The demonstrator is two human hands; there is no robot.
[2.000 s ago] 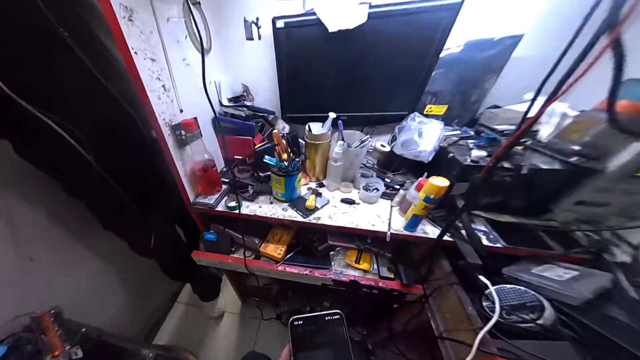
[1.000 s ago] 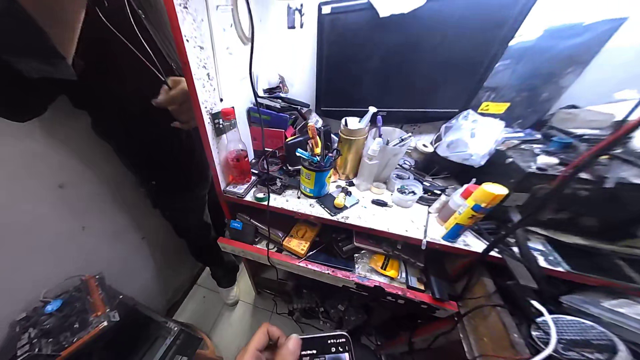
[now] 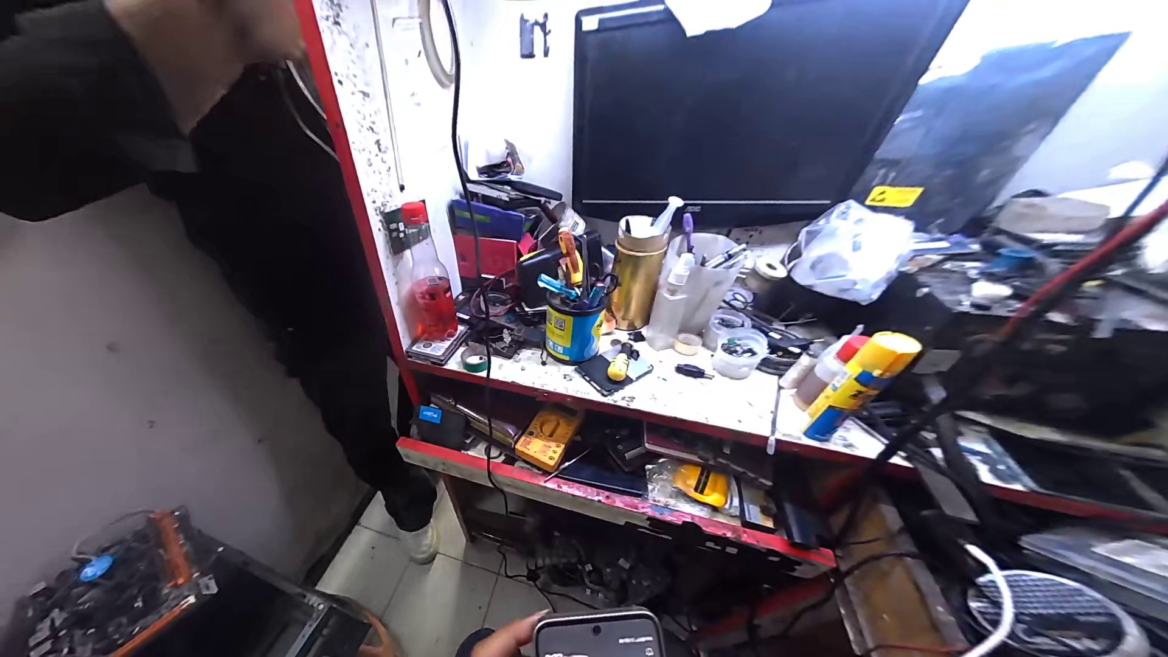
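My left hand (image 3: 513, 636) is at the bottom edge, its fingers against the left side of a smartphone (image 3: 599, 631). Only the upper part of the phone shows, with its screen lit; the rest of hand and phone is cut off. My right hand is not seen. Beyond the phone is a red-edged workbench (image 3: 584, 484) with an open lower shelf. On that shelf lie a yellow multimeter (image 3: 548, 436) and a yellow tool or case in clear plastic (image 3: 701, 484). Above, a blue and yellow tin (image 3: 573, 330) holds hand tools, beside a gold-coloured canister (image 3: 638, 281).
A monitor (image 3: 730, 109) stands at the back. A bottle of red liquid (image 3: 431, 297) and a yellow spray can (image 3: 862, 383) stand on the bench. Another person (image 3: 301, 274) stands at the left, beyond the red-edged panel. Electronic parts (image 3: 100, 584) lie lower left; cables hang at right.
The other person's arm and body have come further into view at upper left. The phone was lower in view one second ago. The view has shifted left and nearer the bench.
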